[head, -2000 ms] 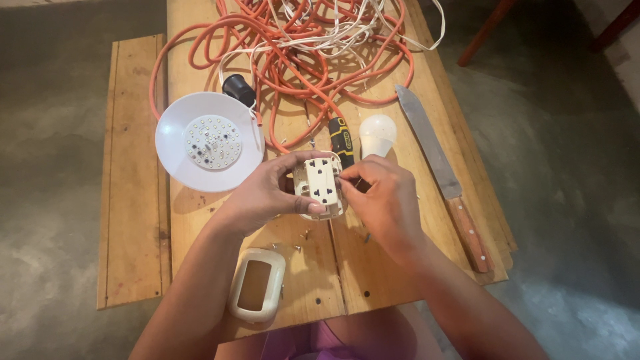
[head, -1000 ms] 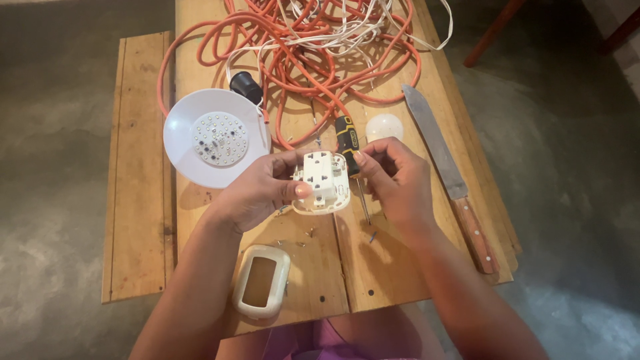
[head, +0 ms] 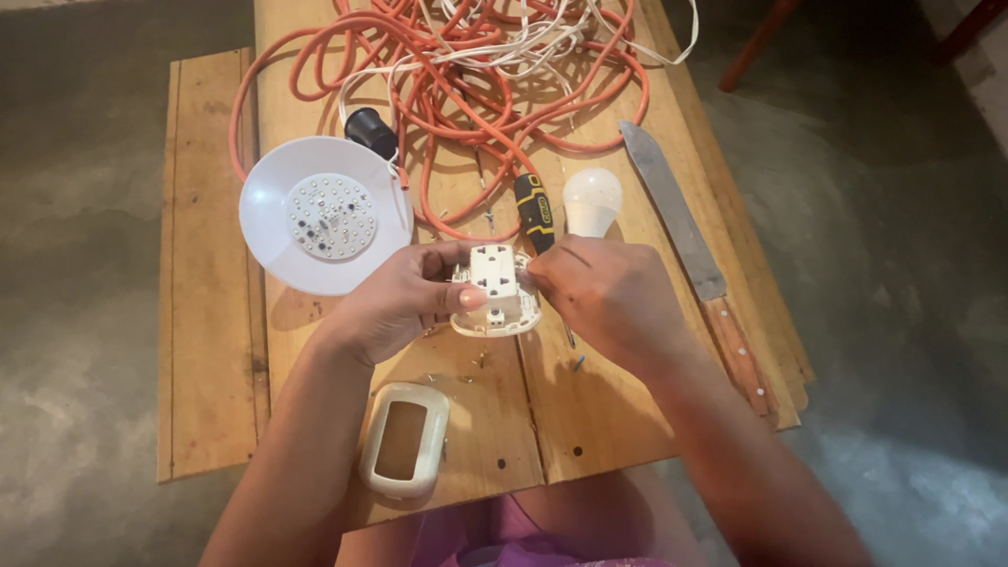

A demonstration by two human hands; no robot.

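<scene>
My left hand (head: 413, 295) grips a white electrical socket outlet (head: 494, 295) from its left side, the thumb on its front face. At the outlet's right edge is my right hand (head: 602, 295), its fingertips pinched together; whether they hold a small part there is hidden. Just beyond the hands lies a screwdriver with a black and yellow handle (head: 535, 213), its tip showing below the right hand. The outlet's white cover frame (head: 374, 441) lies near the table's front edge. Small screws (head: 466, 379) are scattered between frame and outlet.
A lamp with a white dish shade (head: 268, 213) and LED board lies left, beside a black bulb holder (head: 371, 132). Orange cable (head: 449, 118) and white wire (head: 543, 47) tangle at the back. A white bulb (head: 592, 197) and a wooden-handled large knife (head: 677, 220) lie right on the wooden table (head: 614, 417).
My right hand has moved from the screwdriver's side, higher against the outlet's right edge, and its fingers have closed in. The left hand still holds the outlet.
</scene>
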